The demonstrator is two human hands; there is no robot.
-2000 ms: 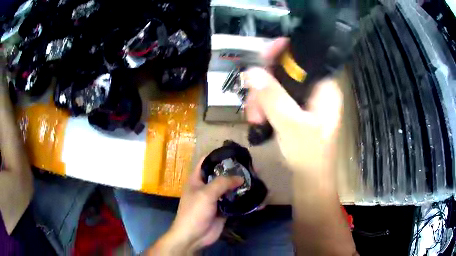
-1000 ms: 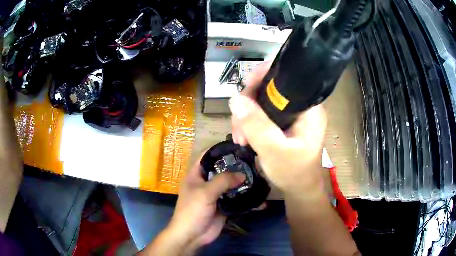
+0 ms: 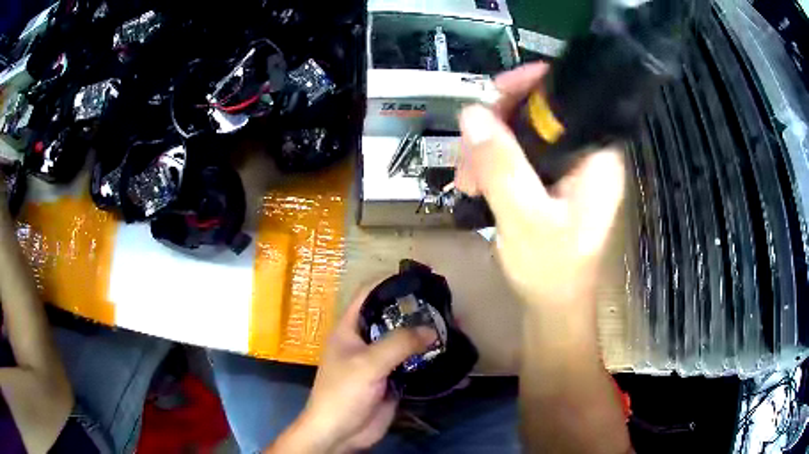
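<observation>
My left hand (image 3: 359,368) holds a round black camera housing (image 3: 435,377) at the table's front edge, with the thumb on the shiny circuit board (image 3: 410,321) inside it. My right hand (image 3: 541,204) is closed around a black electric screwdriver (image 3: 594,97) with an orange-yellow label. The screwdriver is slightly blurred, and its dark lower end is beside the front of the white screw feeder (image 3: 404,111), up and away from the housing. I cannot tell whether a screw is on its tip.
Crowded black camera units (image 3: 204,80) lie at the upper left. A white sheet (image 3: 182,288) sits between orange tape patches (image 3: 306,293). Ribbed clear plastic trays (image 3: 718,222) fill the right side. Another person's arm (image 3: 31,328) is at the left edge. Something red (image 3: 625,399) shows below the table edge.
My right hand and the screwdriver have moved from over the housing up and right to the feeder's front. My left hand still holds the housing, slightly lower in view.
</observation>
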